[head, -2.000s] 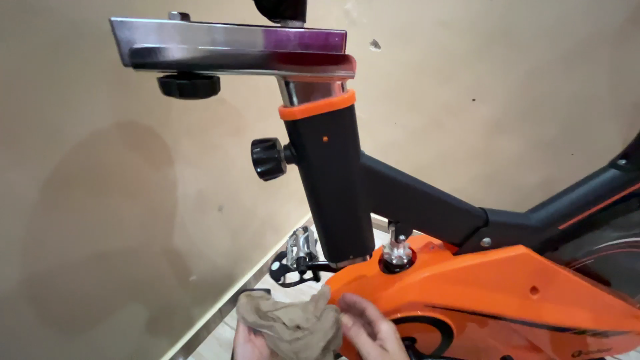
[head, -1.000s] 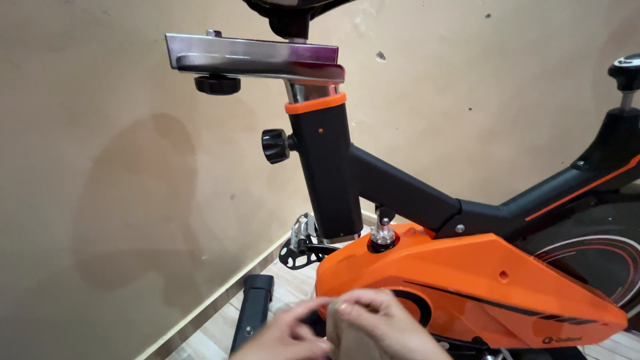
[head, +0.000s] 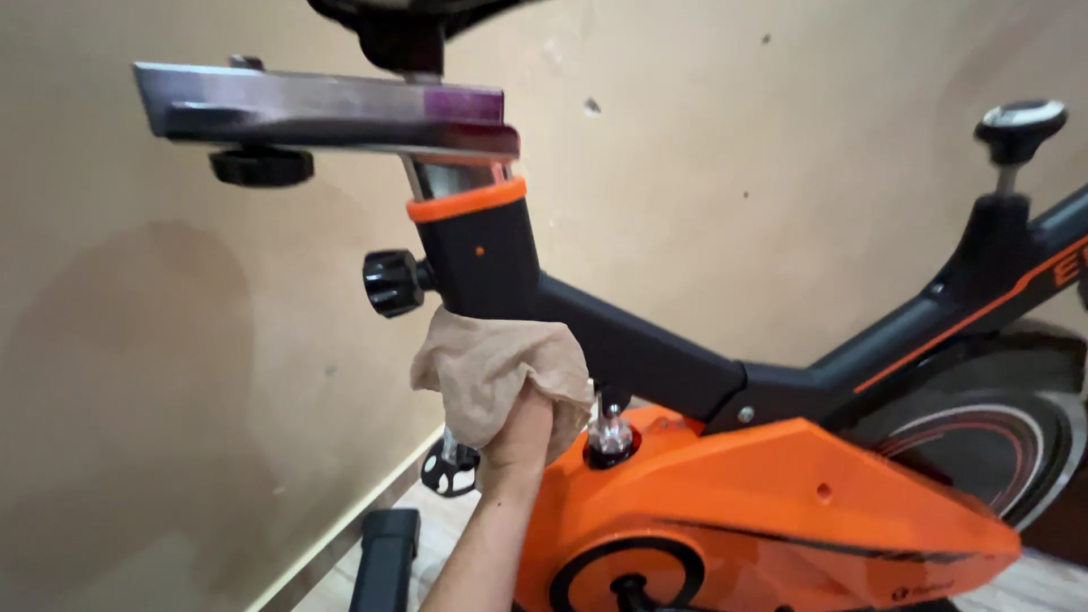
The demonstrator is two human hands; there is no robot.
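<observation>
My left hand (head: 518, 433) is raised with a beige cloth (head: 501, 365) draped over its fingers, which are mostly hidden. It presses the cloth against the lower part of the black seat-post tube (head: 484, 263) of an exercise bike, just below the round black adjustment knob (head: 393, 283). An orange collar (head: 467, 201) rings the top of that tube, and the metal seat slider (head: 331, 110) lies above. My right hand is out of view.
Right of my arm is the orange drive cover (head: 748, 493). A pedal (head: 450, 467) and a black floor bar (head: 385, 557) sit low near the wall. The flywheel (head: 977, 450) and a knobbed lever (head: 1020, 132) are at the right.
Both hands were low in front of the bike with the cloth; now my left hand has risen to the seat-post tube with it, and my right hand has left the view.
</observation>
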